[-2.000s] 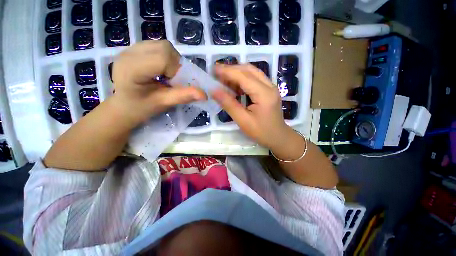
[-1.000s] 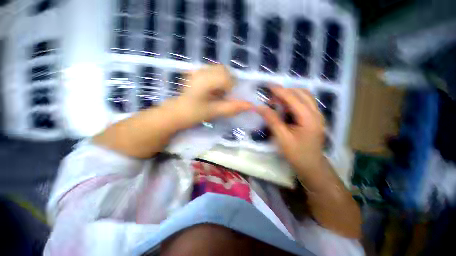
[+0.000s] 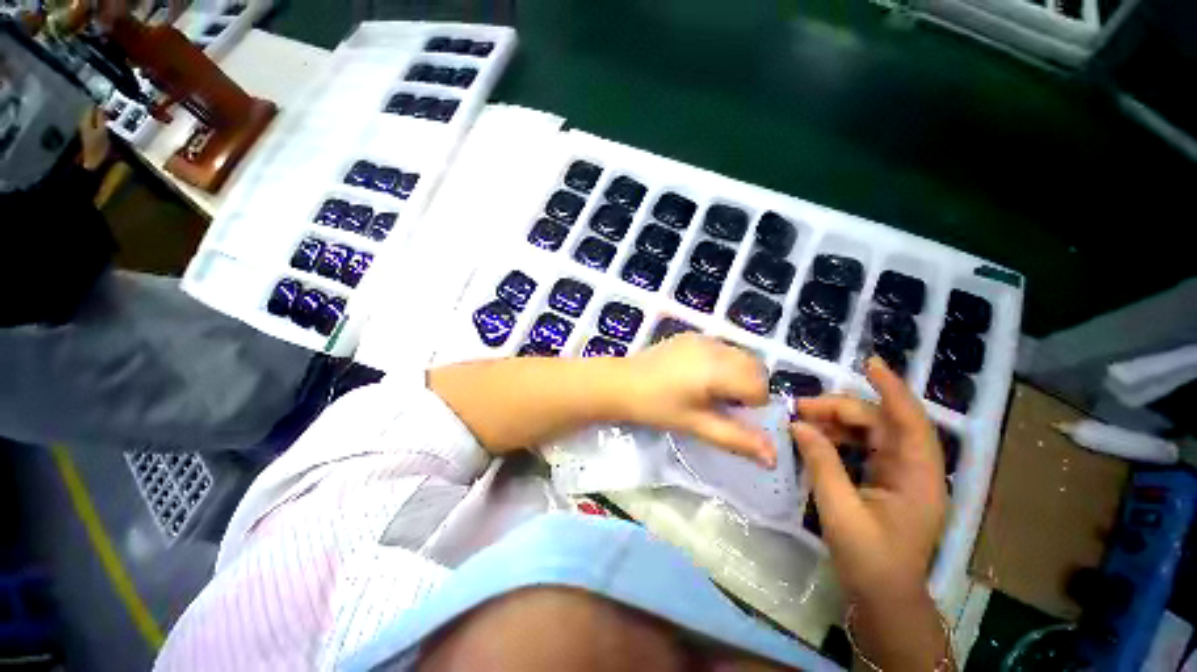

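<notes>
My left hand [image 3: 702, 394] is shut on a thin whitish adhesive sheet [image 3: 742, 466], which hangs below its thumb and curled fingers. My right hand [image 3: 880, 479] is beside the sheet's right edge, with thumb and fingertips close together; whether they hold a small piece is too small to tell. Both hands are over the front of a large white blister tray [image 3: 1008, 328]. Glossy black housings [image 3: 836, 272] lie in its pockets. The hands hide some front pockets. Another pale translucent sheet [image 3: 610, 457] lies under my left forearm.
A second white tray [image 3: 263, 197] with black housings is at the left, near another person's grey-clothed leg [image 3: 145, 348]. A brown board [image 3: 1050, 499], a white pen-like stick [image 3: 1122, 440] and a blue box [image 3: 1135, 565] are at the right. A brown stand [image 3: 210, 99] is at upper left.
The view has swung left and up, so the second tray and another person now show, and the blue box sits at the lower right edge. My hands stay together at the sheet.
</notes>
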